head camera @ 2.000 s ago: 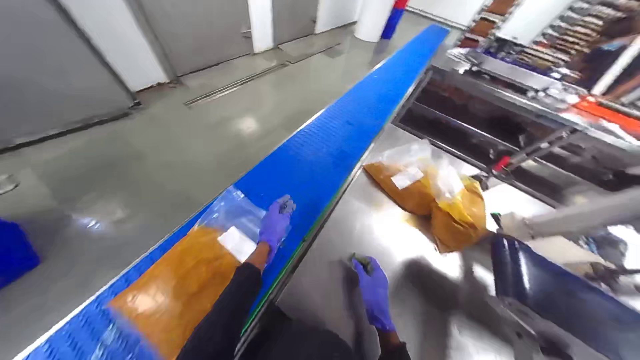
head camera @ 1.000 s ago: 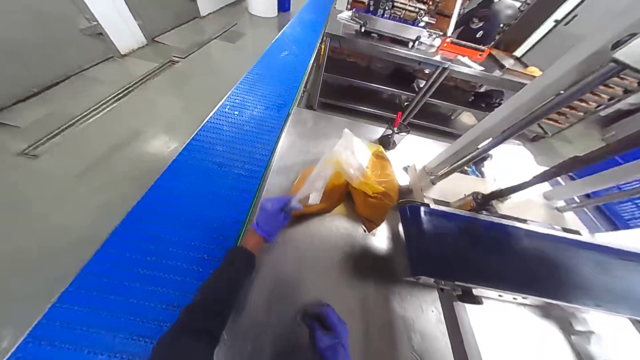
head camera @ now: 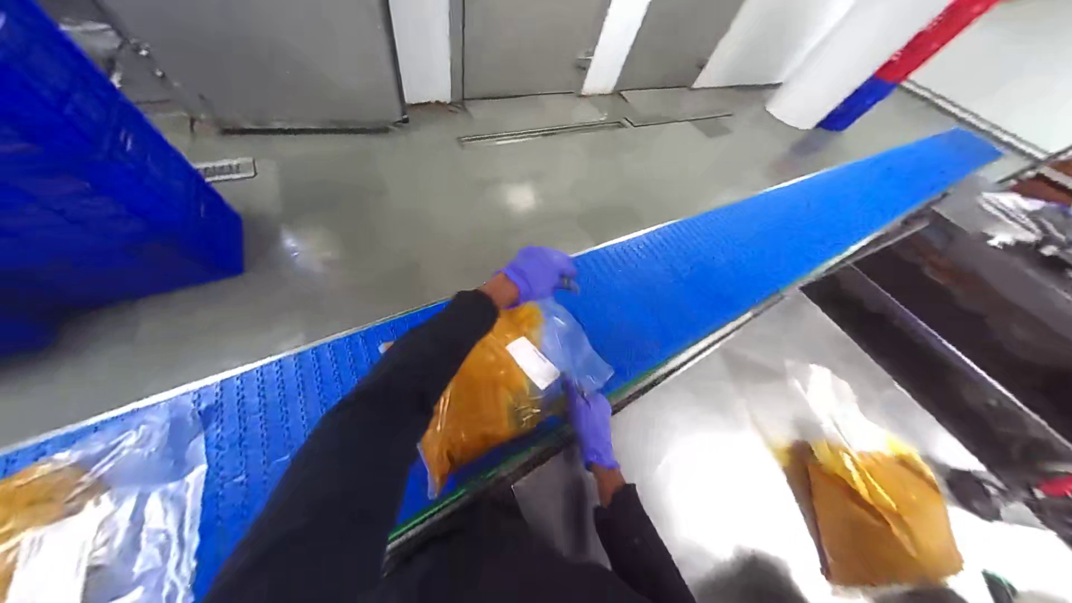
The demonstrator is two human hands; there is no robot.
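Observation:
A clear plastic bag of orange-brown food (head camera: 481, 389) with a white label lies on the blue conveyor belt (head camera: 695, 251). My left hand (head camera: 540, 274), in a purple glove, is at the far upper corner of this bag, its fingers bent; whether they pinch the film is unclear. At the bag's near edge, by the belt's rail, my right hand (head camera: 593, 425) touches the clear end, also gloved in purple; its grip is partly hidden. Another filled bag (head camera: 59, 511) rests on the belt at the lower left. One more orange-brown bag (head camera: 883, 511) sits on the steel table (head camera: 712, 469) at the right.
Blue plastic crates (head camera: 109, 167) are stacked at the upper left beyond the belt. A metal rail (head camera: 737, 322) runs between belt and table. A white column (head camera: 854, 59) with a red and blue band stands at the upper right.
A second ago my left hand was at a bag on the steel table; now it is over the belt at a labelled bag. My right hand has moved to that bag. The view has swung left.

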